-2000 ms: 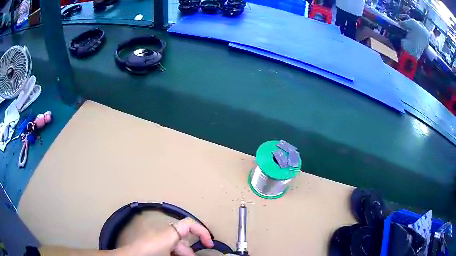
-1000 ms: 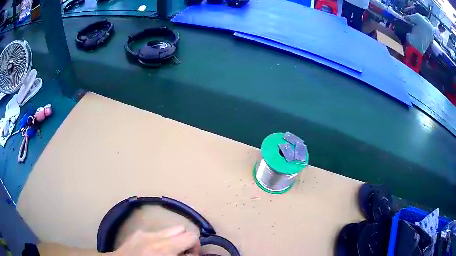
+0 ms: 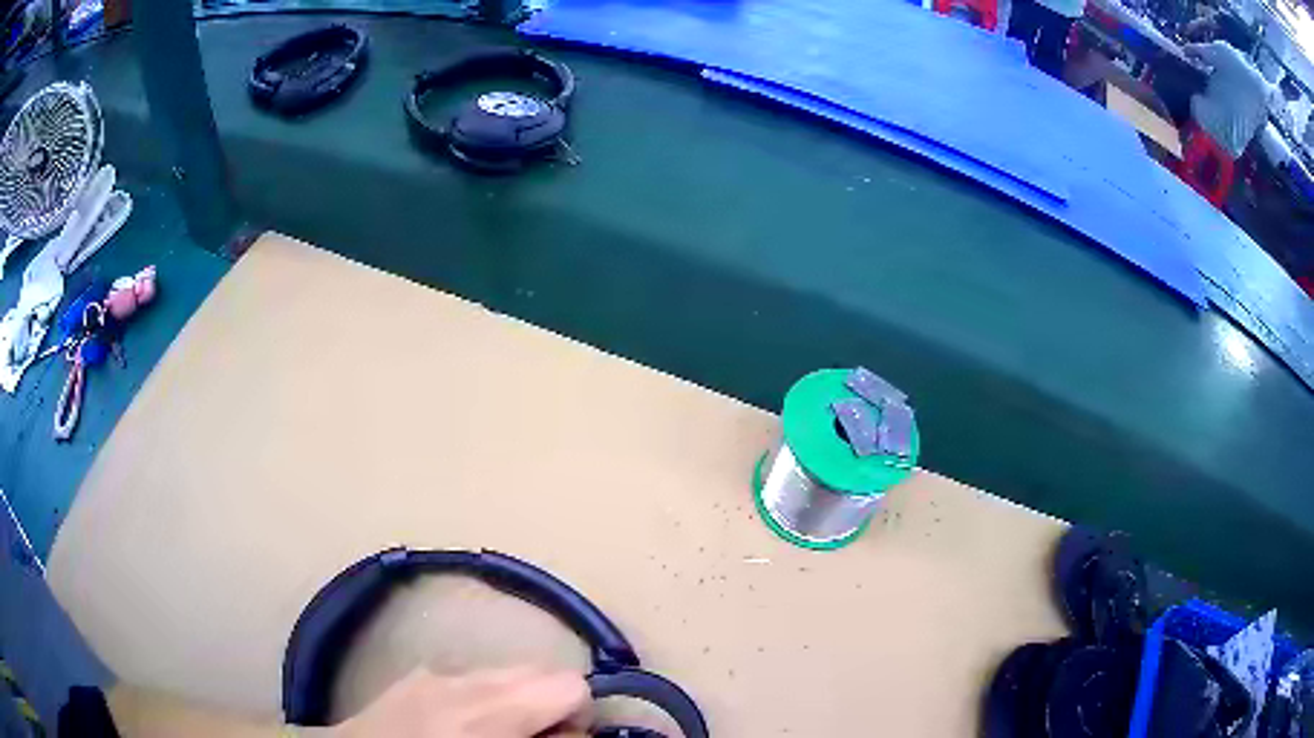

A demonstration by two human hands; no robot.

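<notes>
Black headphones (image 3: 476,559) lie at the bottom of the view, the headband arched over the cardboard sheet (image 3: 360,389) and an ear cup cut off by the lower edge. My left hand (image 3: 468,707) reaches in from the lower left inside the arc, its blurred fingers at the ear cup. Whether the fingers grip the cup cannot be told. My right hand is out of the picture. A solder wire spool (image 3: 824,490) with green flanges stands upright on the cardboard, with grey pieces (image 3: 876,415) on top.
Behind the cardboard, a raised green shelf (image 3: 649,216) holds two headphones (image 3: 497,123) and blue sheets (image 3: 922,130). A small fan (image 3: 51,159) and keys (image 3: 90,339) are at left. Black pieces (image 3: 1059,685) and a blue bin (image 3: 1150,663) are at lower right. A person (image 3: 1228,94) sits far back.
The soldering iron seen earlier beside the ear cup has left the picture. My left hand has shifted slightly and its fingers are lower at the cup. The view has shifted, moving the spool rightward.
</notes>
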